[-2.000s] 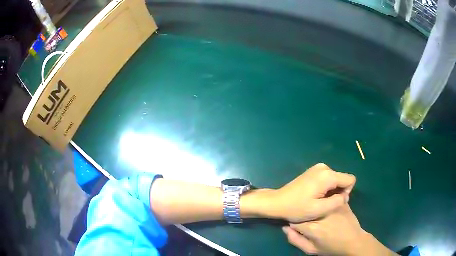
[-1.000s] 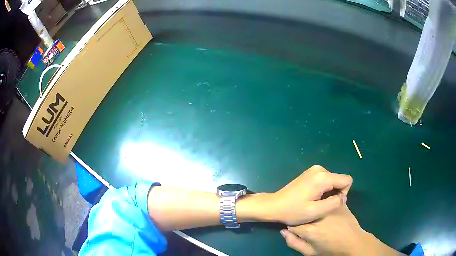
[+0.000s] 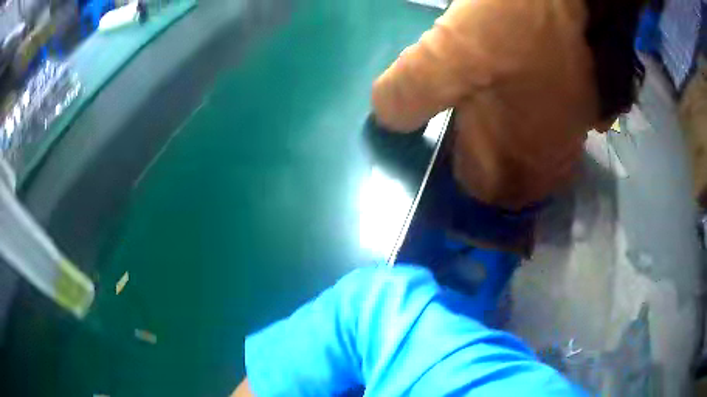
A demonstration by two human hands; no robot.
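Neither of my hands is in view. My right arm shows only as a bright blue sleeve at the bottom centre, with a sliver of bare skin cut off by the lower edge. Nearest in front is the green bench top, blurred. Small tan strips lie on it at the lower left, one close to the post and another below it. No carton is in view.
A whitish wrapped post with yellow-green tape stands at the left. A person in an orange-brown top is at the bench's right edge. A raised green shelf with shiny parts is at the upper left. Grey floor shows at the right.
The view has swung to the right. The carton and my clasped hands have left the picture, the post has moved to the left side, and the neighbouring person has come into view.
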